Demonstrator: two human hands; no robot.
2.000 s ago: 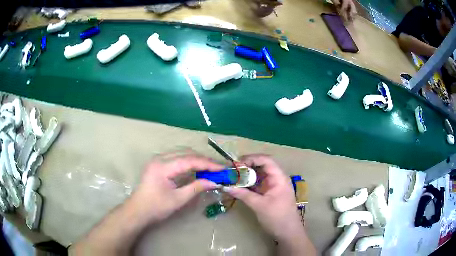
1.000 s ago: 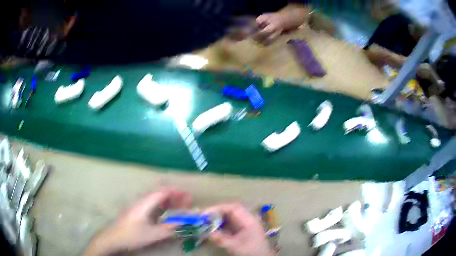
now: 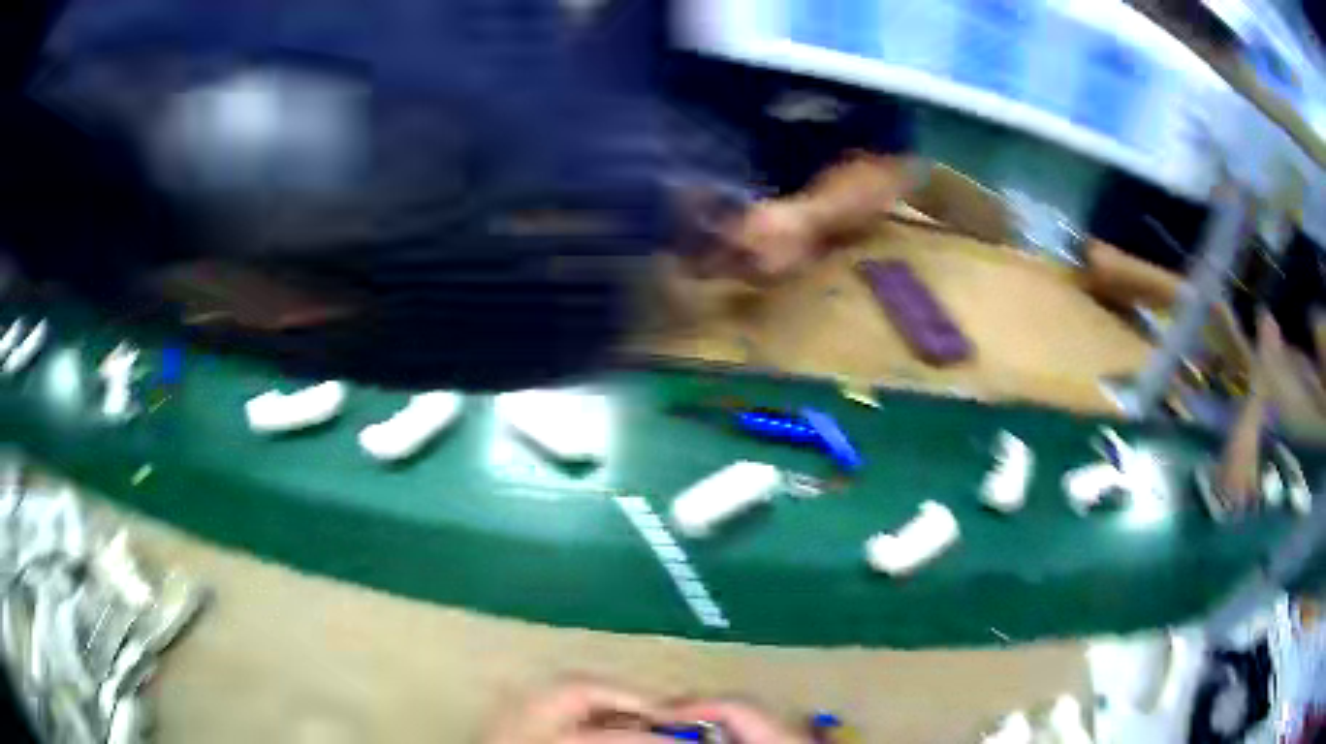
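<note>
My left hand [image 3: 582,712] and my right hand [image 3: 749,721] are at the bottom edge, mostly cut off and blurred. Between them a small blue part of a battery-and-board assembly [image 3: 684,731] shows; the rest is hidden by the fingers and the picture's edge. The hands are close together over the brown bench [image 3: 364,669], on the near side of the belt. Which hand bears the assembly cannot be told clearly.
The green belt [image 3: 553,560] carries white housings [image 3: 727,497], blue batteries [image 3: 829,436] and a white strip [image 3: 672,560]. A shell pile [image 3: 87,625] lies left. A dark-clothed person [image 3: 436,189] leans over the belt. A purple object [image 3: 913,311] lies beyond.
The view has tilted up, so belt and hands appear lower and my hands are now mostly cut off. The dark-clothed person fills more of the upper left. An arm reaches to the belt's right end.
</note>
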